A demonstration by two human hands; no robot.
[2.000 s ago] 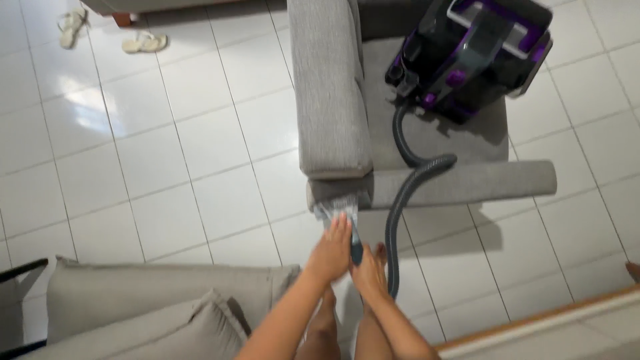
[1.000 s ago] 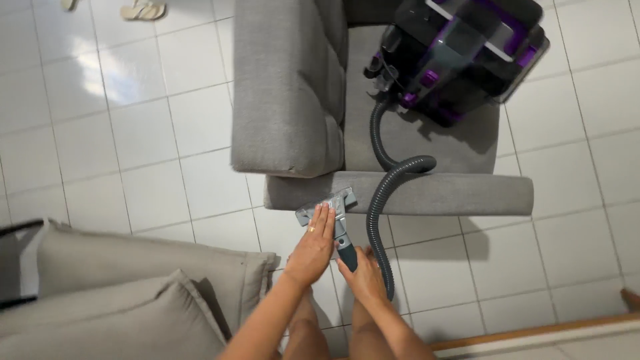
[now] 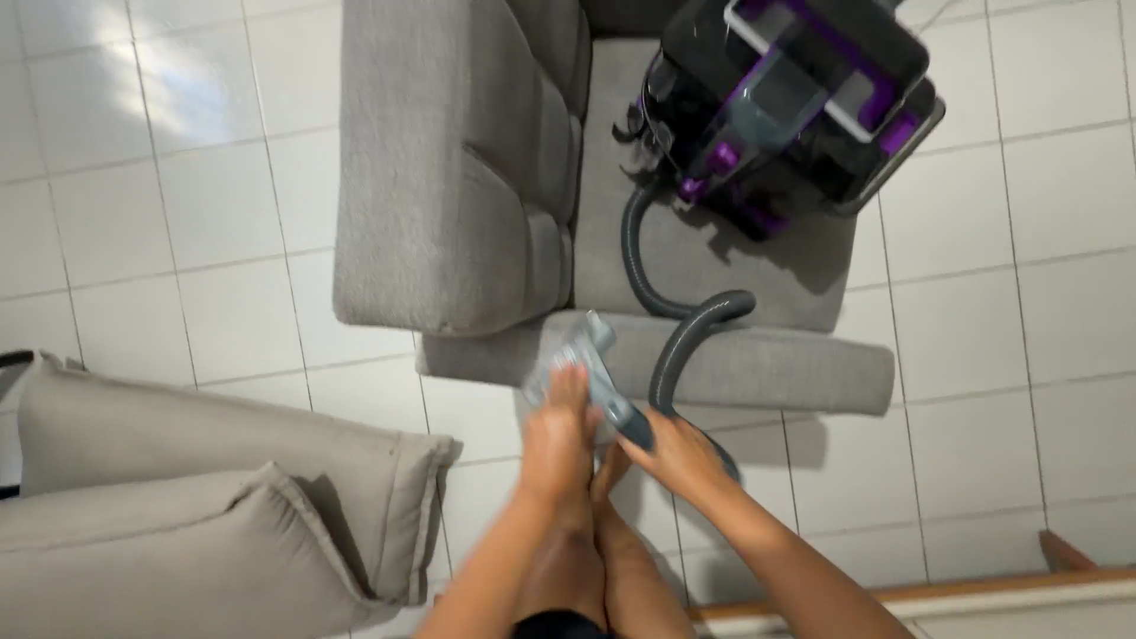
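A clear and grey upholstery nozzle (image 3: 568, 351) of a spot cleaner lies against the grey fabric armrest (image 3: 799, 368) of a sofa. My left hand (image 3: 557, 435) presses on the nozzle's head, blurred, with its fingers pointing forward. The nozzle's dark handle (image 3: 632, 426) is in the grasp of my right hand (image 3: 679, 453). From there a dark ribbed hose (image 3: 676, 355) loops over the armrest to a black and purple carpet cleaner (image 3: 781, 106), which stands on the sofa seat (image 3: 612, 231).
The sofa's padded backrest (image 3: 408, 177) rises left of the seat. Grey-beige cushions (image 3: 222, 453) lie at the lower left. White floor tiles (image 3: 958, 337) surround the sofa. A wood-edged piece of furniture (image 3: 932, 593) runs along the lower right.
Both hands and the nozzle have gone from the armrest's end near the backrest to further along it. The view has shifted, and the sandals have left it.
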